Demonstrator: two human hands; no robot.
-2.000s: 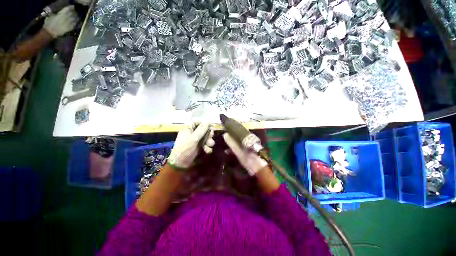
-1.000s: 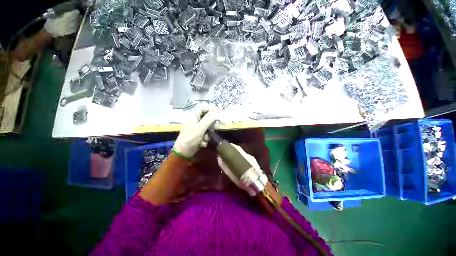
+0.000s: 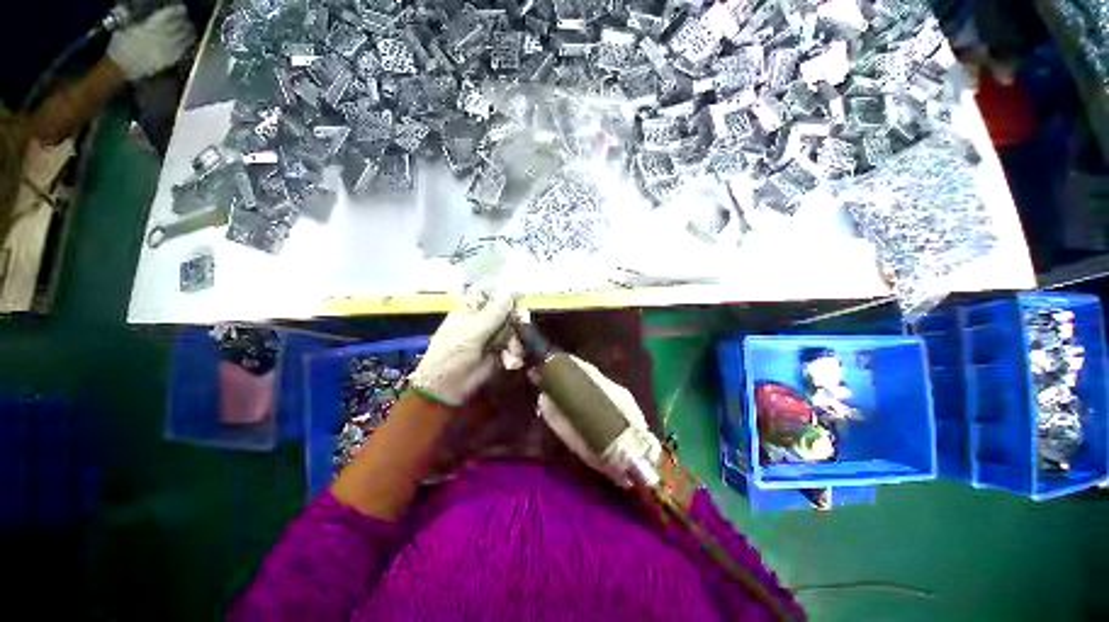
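Observation:
My right hand point(image 3: 596, 425), in a white knit glove, is closed around a thick olive-grey air tool point(image 3: 584, 401) with a dark narrow tip and silvery collar. The tip points up and left and meets the fingers of my left hand point(image 3: 465, 350). My left hand is gloved, with its fingers bent together at the table's front edge; whatever is between them is hidden. A small pile of tiny bright screws or pins point(image 3: 562, 216) lies just beyond. Many grey metal housings point(image 3: 395, 58) are heaped across the back of the table.
The white table point(image 3: 365, 249) has a yellow front strip. A wrench point(image 3: 189, 226) lies at left, a glittering bag point(image 3: 930, 219) at right. Blue bins point(image 3: 839, 474) stand below on both sides. A hose runs back along my right arm. Another person's gloved hand point(image 3: 152, 43) shows upper left.
Since two seconds ago the tool's tip has come down and left to my left hand, and my right hand has closed around its body. My left hand has shifted slightly near the table edge.

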